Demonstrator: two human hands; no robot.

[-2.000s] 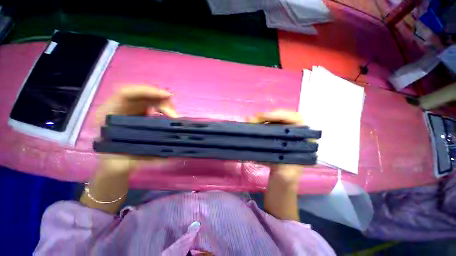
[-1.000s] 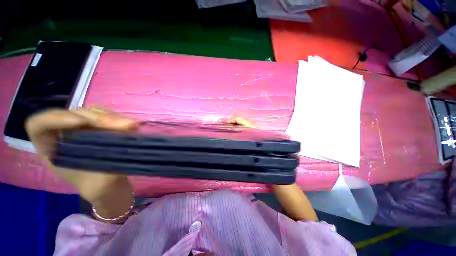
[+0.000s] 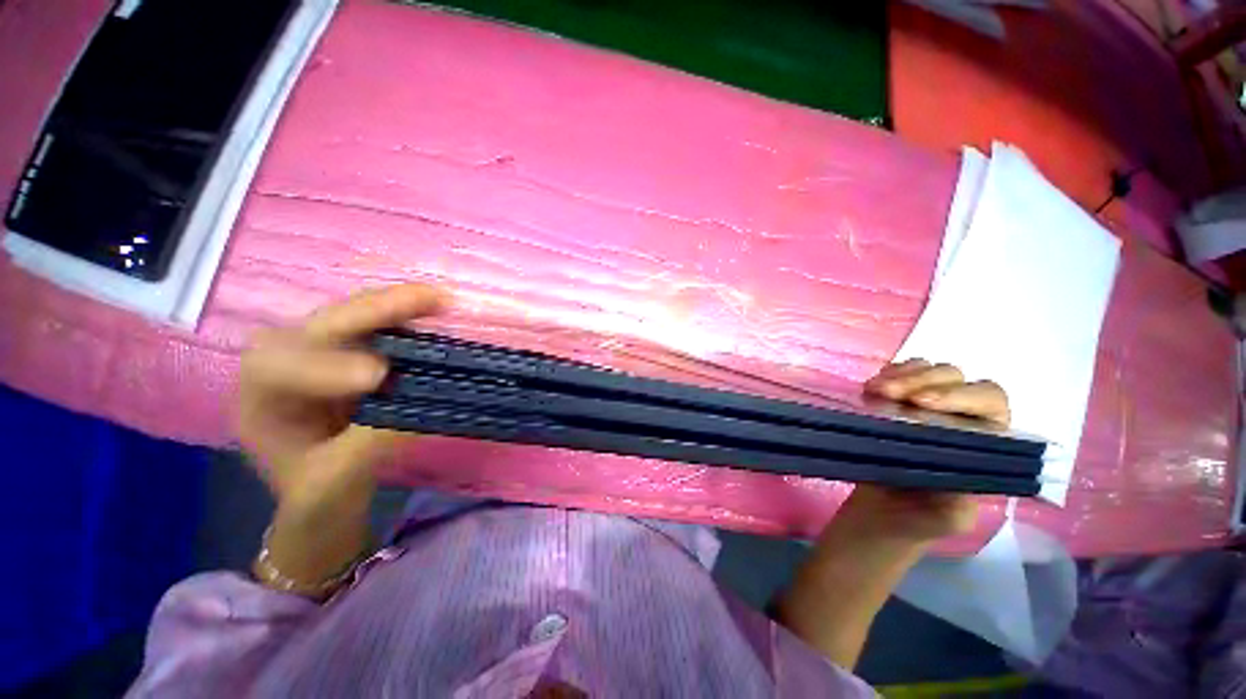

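Three dark tablets (image 3: 697, 421) are held together edge-on above the pink bench, their long edges showing as stacked dark bars that slope down to the right. My left hand (image 3: 317, 389) grips their left end, with fingers at the top edge and side. My right hand (image 3: 936, 410) grips them near the right end, with fingers over the far side and the palm below. The broad faces of the tablets are mostly hidden. Both hands are bare.
A black tablet (image 3: 144, 130) lies on white interleaves (image 3: 246, 178) at the far left. White foam sheets (image 3: 1025, 294) lie at the right. A translucent bag (image 3: 1004, 594) hangs at the near edge of the pink bench (image 3: 574, 178). A green mat (image 3: 738, 48) lies beyond.
The tablets now slope more steeply down to the right. My right hand's fingers show more over their far side. My left hand is nearer their end. The camera view has turned and shifted.
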